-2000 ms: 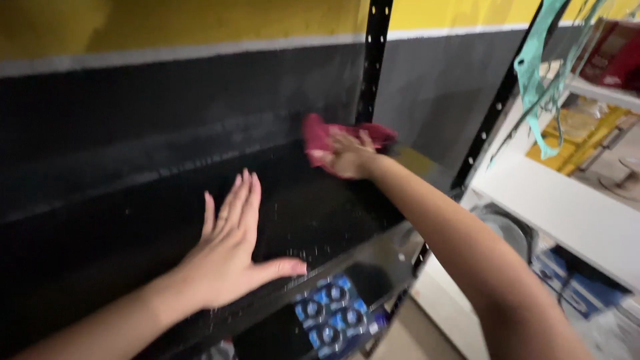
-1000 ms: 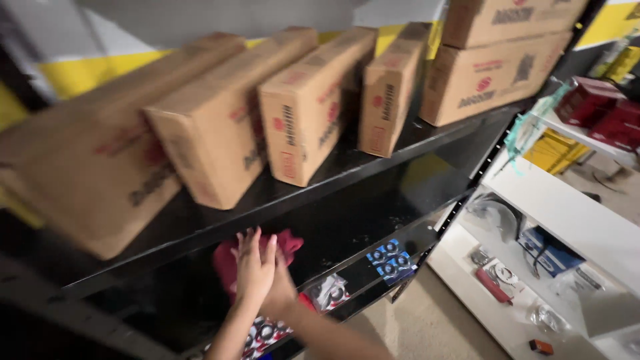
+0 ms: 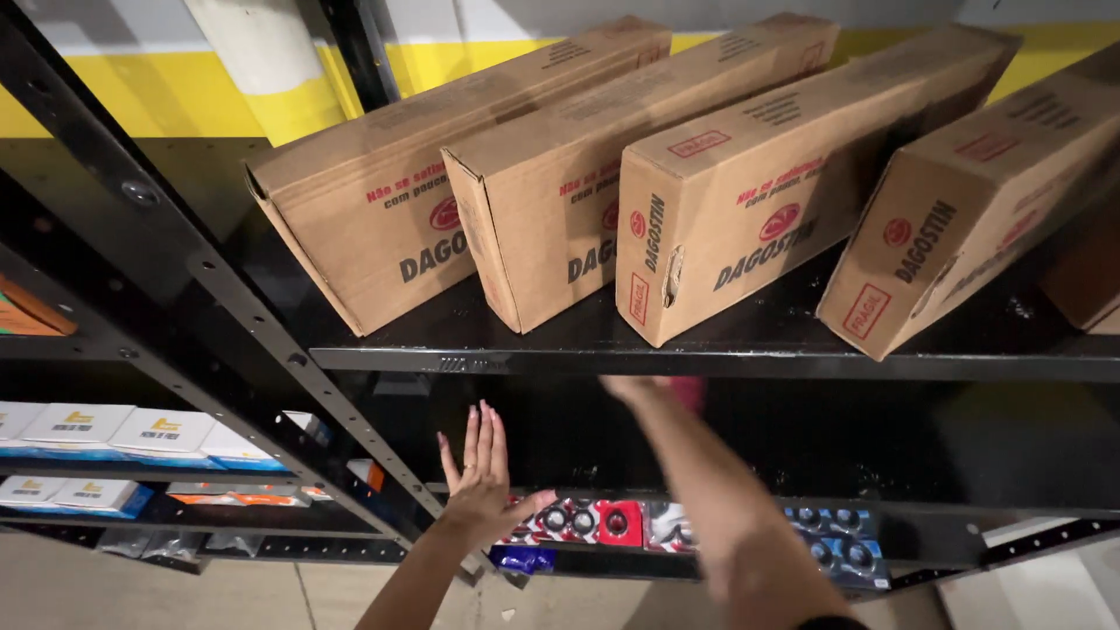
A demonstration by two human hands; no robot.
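My left hand [image 3: 479, 477] lies with its fingers spread over the front of the black metal shelf [image 3: 542, 429], near the perforated upright, and holds nothing. My right arm reaches in under the shelf above. Only part of my right hand [image 3: 634, 388] shows below that shelf's edge; its fingers are hidden. Just right of it a bit of red cloth [image 3: 687, 394] is visible, and whether the fingers grip it is hidden.
Several cardboard boxes [image 3: 744, 219] stand on edge on the shelf above. Packaged ring-shaped parts [image 3: 617, 522] lie on the lower shelf. A slanting black perforated upright [image 3: 262, 324] is at left, with small white boxes [image 3: 162, 430] on shelves beyond it.
The view has swung left along the shelving. My hands, together at the red cloth one second ago, are now apart, with my right hand deeper under the upper shelf.
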